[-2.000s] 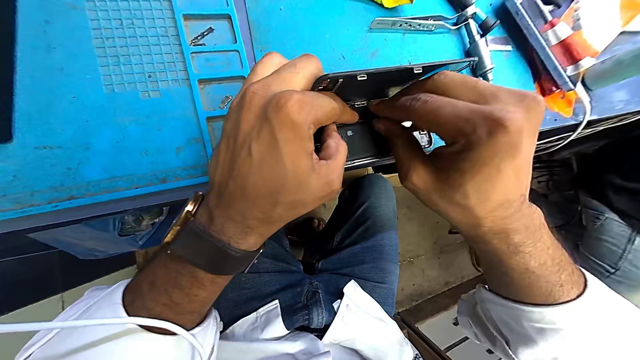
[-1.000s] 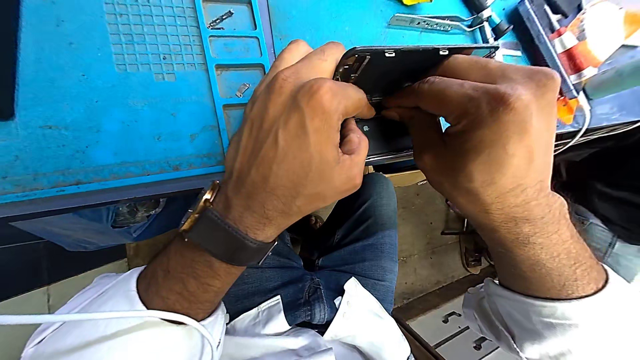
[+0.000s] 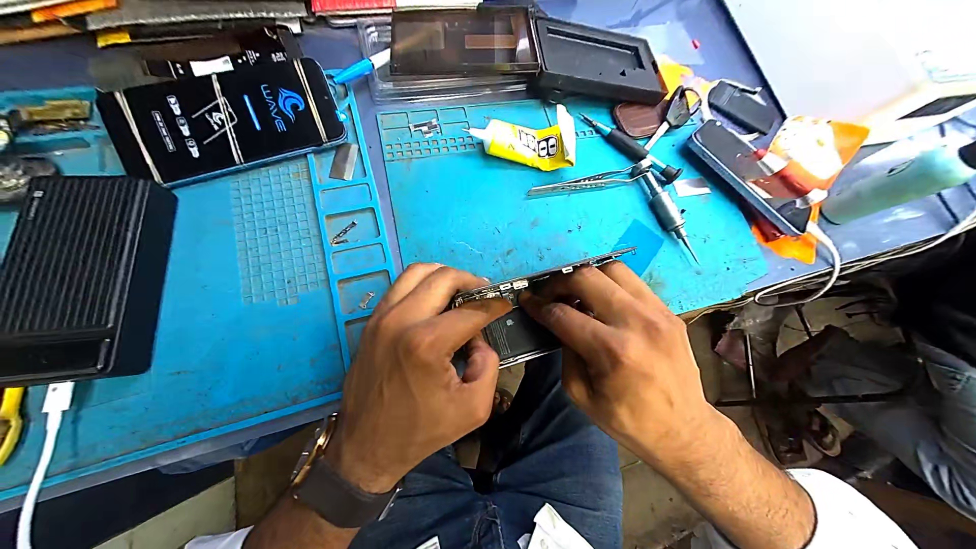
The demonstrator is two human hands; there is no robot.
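An opened smartphone [image 3: 512, 335], its battery and inner parts showing, is held between my hands at the front edge of the blue repair mat [image 3: 473, 221]. My left hand [image 3: 419, 366] grips its left end, the thumb lying over the metal parts inside. My right hand [image 3: 625, 343] holds the right part, with fingers inside between the raised panel and the body; their tips are partly hidden. Beyond the phone lie metal tweezers [image 3: 583, 183], a precision screwdriver [image 3: 665, 206] and a yellow glue tube [image 3: 526, 143].
A black ribbed box [image 3: 84, 274] and a boxed phone [image 3: 229, 118] are on the left. Small metal parts lie in the mat's compartments [image 3: 349, 229]. Clear and black plastic cases [image 3: 598, 57] stand at the back. Another phone [image 3: 751, 175] and a white cable [image 3: 831, 252] are on the right; a person's leg is at far right.
The view now takes in more of the bench. The phone's raised panel is tilted differently and seen more edge-on. Both hands still hold the phone.
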